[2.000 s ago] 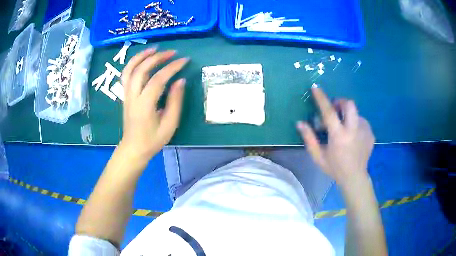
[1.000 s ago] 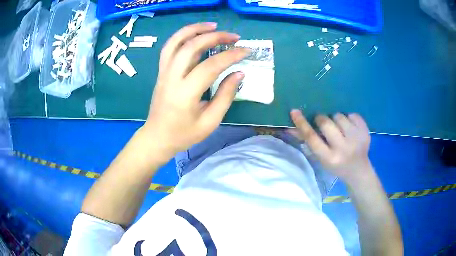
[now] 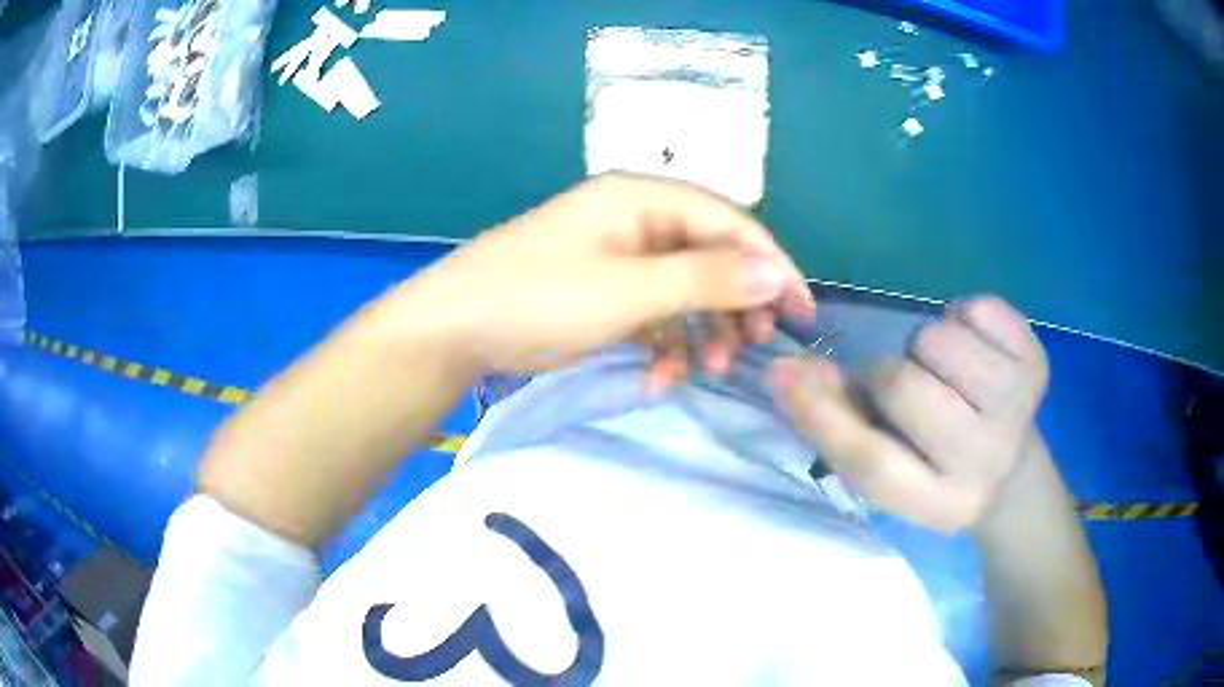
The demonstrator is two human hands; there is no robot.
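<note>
The small work pad (image 3: 678, 128), white with a shiny silvery top strip and a tiny dark item on it, lies near the bench edge. My left hand (image 3: 658, 275) is in front of it over my lap, thumb and fingertips close together; what they hold is unclear. My right hand (image 3: 926, 409) is curled to its right, with a small dark tool (image 3: 822, 470) partly showing beneath it. Hair-thin leads (image 3: 822, 344) show between the two hands; which hand holds them cannot be told. Small whitish-headed components (image 3: 934, 91) lie at the bench's right.
White strips (image 3: 352, 89) lie loose at the left of the green bench. Beyond them are a clear tub (image 3: 132, 150) of small pieces and a second clear tub (image 3: 67, 114). A blue tray's edge (image 3: 1000, 30) shows at the top right.
My left hand has moved off the pad, down and right, towards my right hand. My right hand has curled, and both are now close together over my lap. The view has tilted down.
</note>
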